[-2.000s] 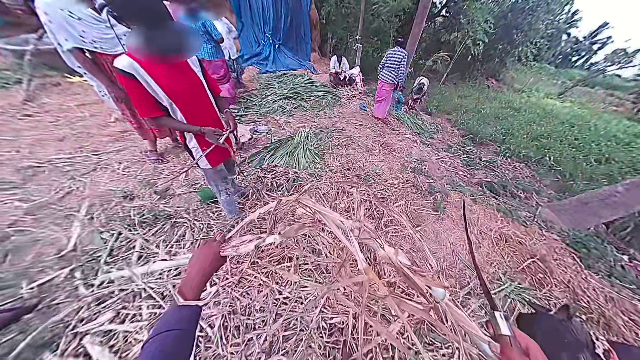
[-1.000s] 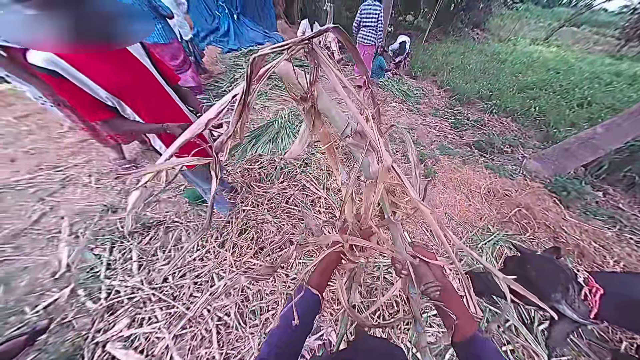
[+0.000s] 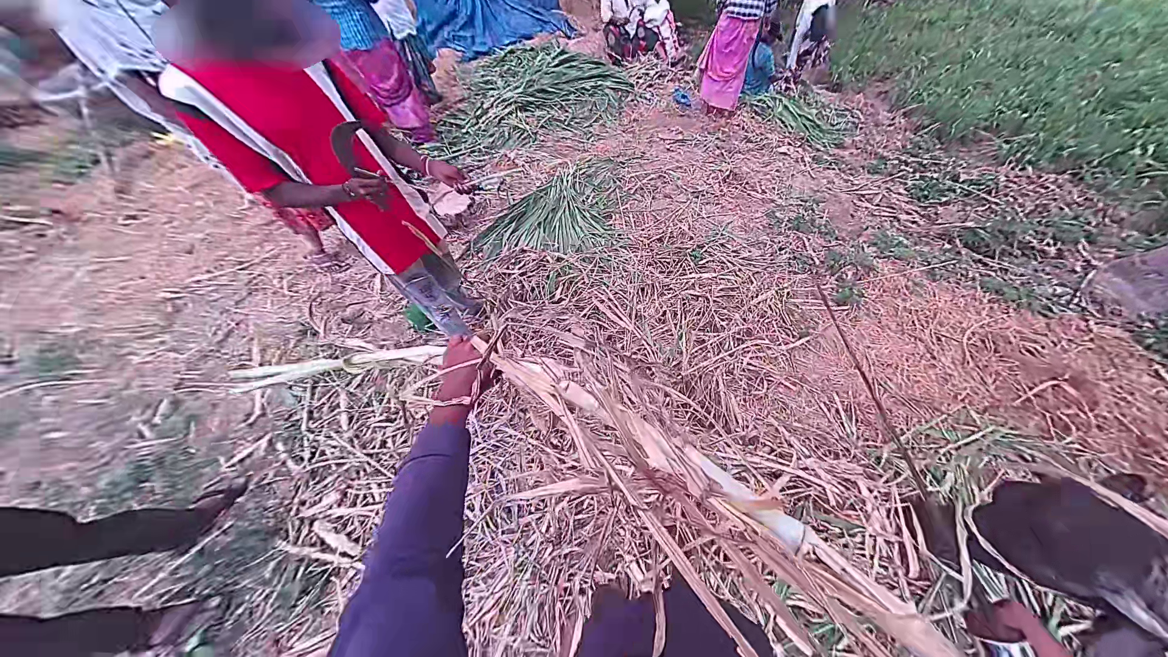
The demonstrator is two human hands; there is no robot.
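Note:
My left hand [image 3: 464,376], in a dark blue sleeve, is closed around a long dry stalk [image 3: 639,433] with brown papery leaves. The stalk slants from the hand down to the lower right, and a pale green-white end sticks out to the left. At the lower right my right hand [image 3: 1002,622] grips the handle of a long, thin, dark blade [image 3: 871,388], which points up and to the left. The blade's lower part is blurred. Dry stalks and leaves [image 3: 365,511] cover the ground below both hands.
A person in red [image 3: 301,137] stands ahead left with a sickle [image 3: 347,151]. Green leaf bundles [image 3: 557,214] lie beyond. Other people are near a blue tarp [image 3: 493,23]. A dark animal [image 3: 1058,538] is at the lower right, and dark legs [image 3: 100,538] show at the left.
Both hands were together on the upright leafy stalk one second ago. Now they are apart, the stalk lies slanted to the lower right, and the blade shows again.

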